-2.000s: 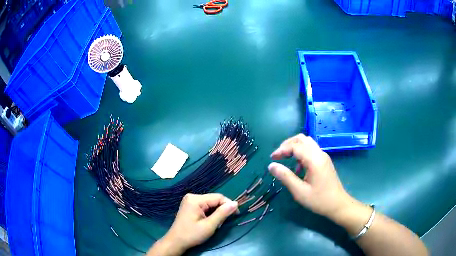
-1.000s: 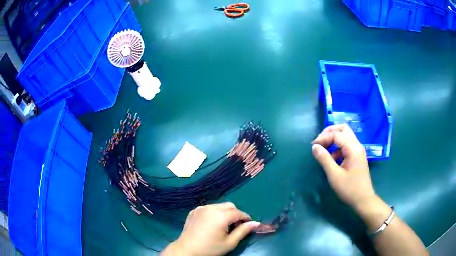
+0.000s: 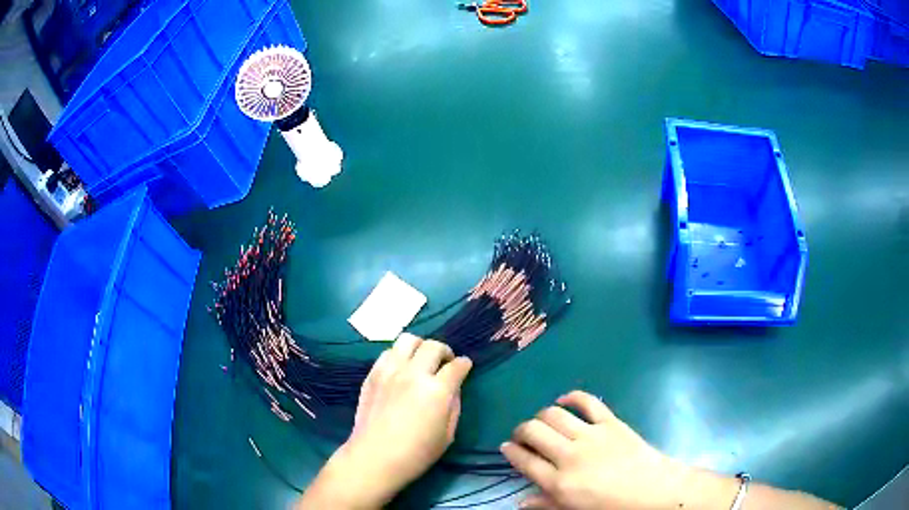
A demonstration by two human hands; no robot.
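A curved bundle of thin black wire leads lies on the green table, with copper-brown sleeves near both ends and shiny tips. My left hand is over the middle of the bundle, fingers curled down; whether they grip a lead is hidden. My right hand is lower right, its fingers closed over a few separate black leads; their right ends are hidden under it. A small blue parts bin stands at right with tiny dark specks on its floor.
An off-white paper slip lies above the bundle. A pink and white handheld fan stands at upper left beside large blue totes. Orange-handled scissors lie at the far edge. More blue bins are at the far right.
My right hand has moved from the parts bin down and left to the separate leads. My left hand has left their sleeved ends and moved up over the bundle. The view has shifted slightly.
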